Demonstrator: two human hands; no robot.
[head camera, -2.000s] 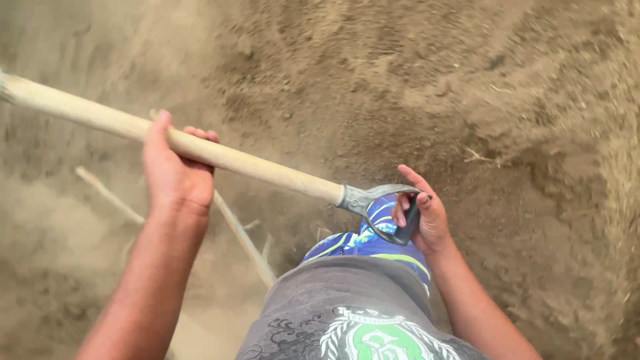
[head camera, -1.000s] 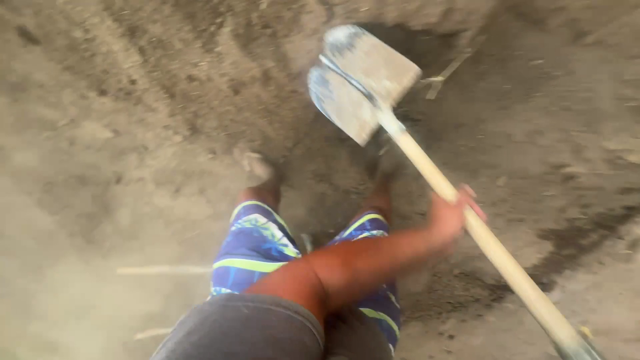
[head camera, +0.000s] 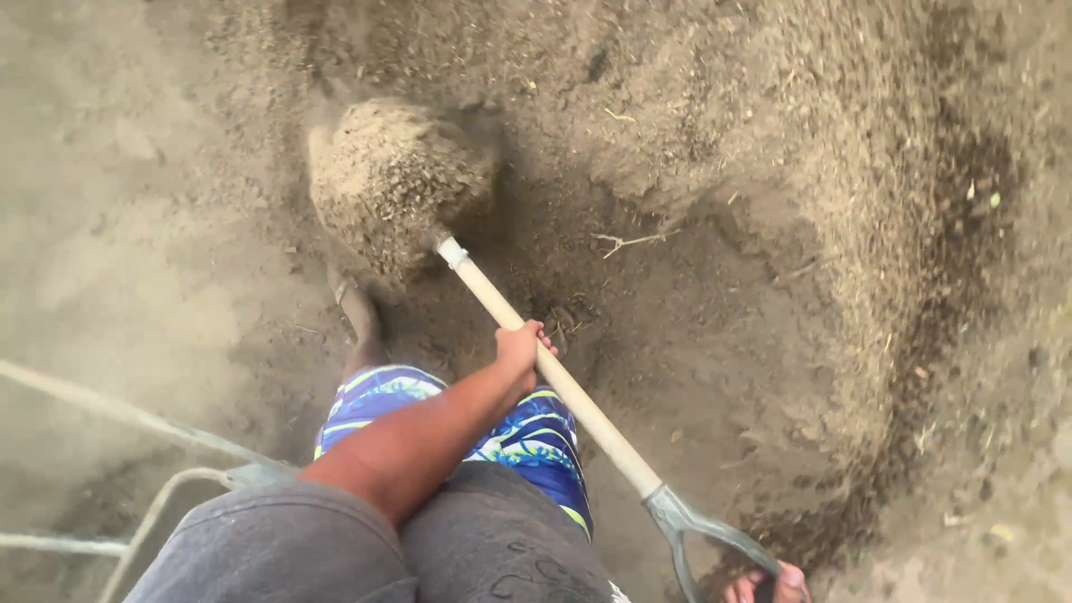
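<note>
A shovel with a pale wooden shaft (head camera: 586, 410) slants from the upper left to the lower right. Its blade is hidden under a heap of loose, dry soil (head camera: 394, 180). My left hand (head camera: 523, 347) is closed around the middle of the shaft. At the bottom edge, my right hand (head camera: 762, 584) grips the grey D-shaped handle (head camera: 712, 532), partly cut off by the frame.
A dug hollow with dark soil lies to the right of the shaft, with a small twig (head camera: 634, 240) at its upper side. A loose soil ridge (head camera: 879, 251) runs down the right. Pale metal bars (head camera: 126, 414) stand at lower left, near my leg.
The shovel's blade, bare one second ago, is now covered with soil. My right hand, out of view then, shows again on the handle. The view has shifted.
</note>
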